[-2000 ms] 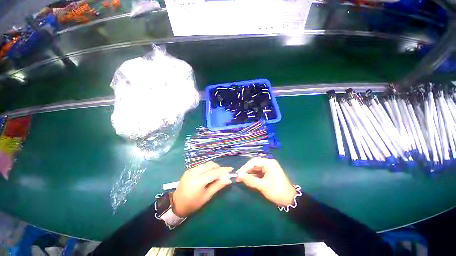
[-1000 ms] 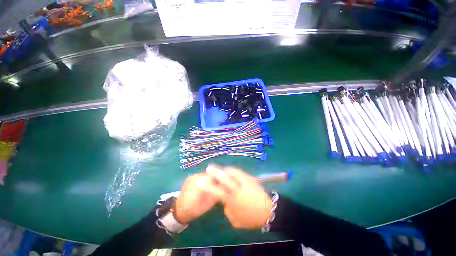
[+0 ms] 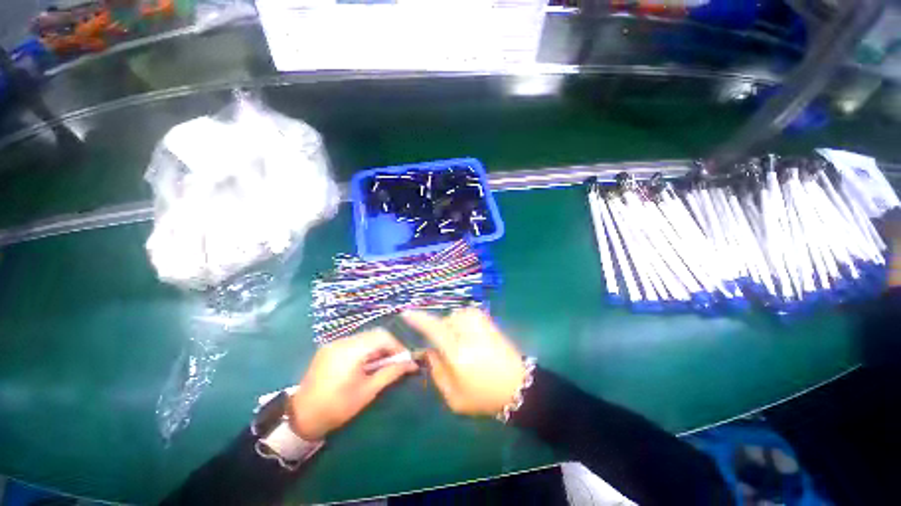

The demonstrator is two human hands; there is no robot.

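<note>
My left hand point(image 3: 346, 382) is closed on a white sleeve point(image 3: 394, 360), whose end shows between its fingertips. My right hand point(image 3: 468, 362) meets it from the right, fingers curled around the wires point(image 3: 425, 368), which show only as a thin bit at the fingertips. The pile of multicoloured wire leads point(image 3: 380, 290) lies just beyond my hands, blue connectors at its right end. The blue bin point(image 3: 431, 250) behind it holds black parts point(image 3: 445, 201) with white slivers. What the palms cover is hidden.
A clear bag point(image 3: 237, 198) of white sleeves stands at left. Sleeved harnesses point(image 3: 726, 237) lie in a row at right. Another person's arm point(image 3: 882, 321) reaches the right edge. A metal rail point(image 3: 538, 179) crosses behind; a white printed sheet point(image 3: 400, 35) hangs beyond.
The view has shifted right. My hands, overlapped a second ago with a blue-ended lead showing at right, now meet at the fingertips with the sleeve end showing. Another person's arm has appeared at right.
</note>
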